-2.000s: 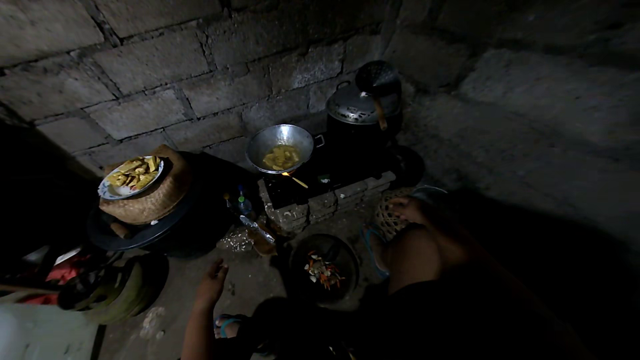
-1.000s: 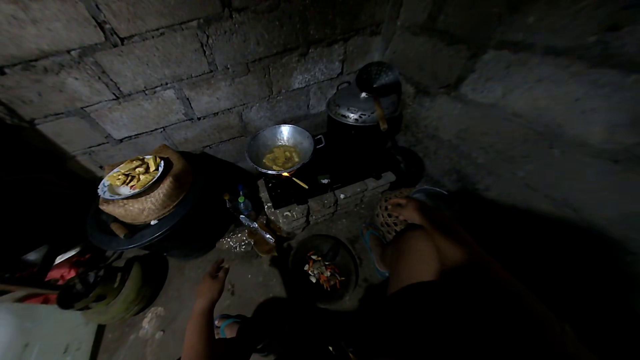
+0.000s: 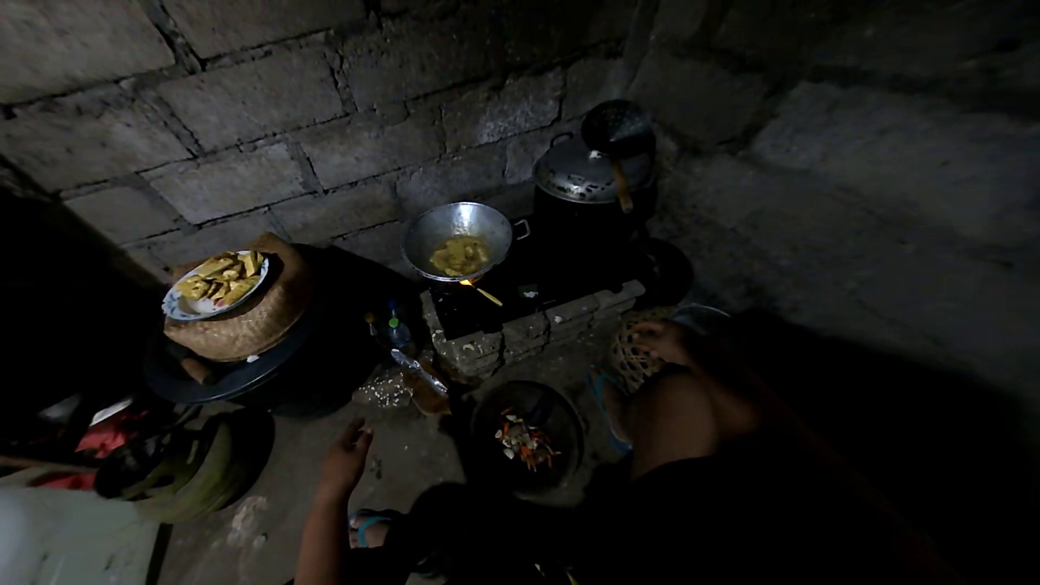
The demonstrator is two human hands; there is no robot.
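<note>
My left hand (image 3: 349,455) hangs over the floor at lower left, fingers slightly curled, holding nothing that I can see. My right hand (image 3: 662,340) rests by my knee, at the rim of a woven open-weave basket (image 3: 630,357); whether it grips the basket is too dark to tell. Between the hands, a dark round bowl (image 3: 573,455) on the floor holds cut vegetables (image 3: 526,440), orange and white. Beyond it, a metal wok (image 3: 422,236) with yellowish food pieces (image 3: 461,256) sits over a small flame.
A lidded pot (image 3: 577,175) stands right of the wok, a wooden-handled strainer (image 3: 619,130) on top. At left, a plate (image 3: 175,305) of yellow pieces rests on a woven basket (image 3: 244,337). Small bottles (image 3: 398,333) and a knife (image 3: 418,371) lie near the block hearth (image 3: 528,333). A block wall stands behind.
</note>
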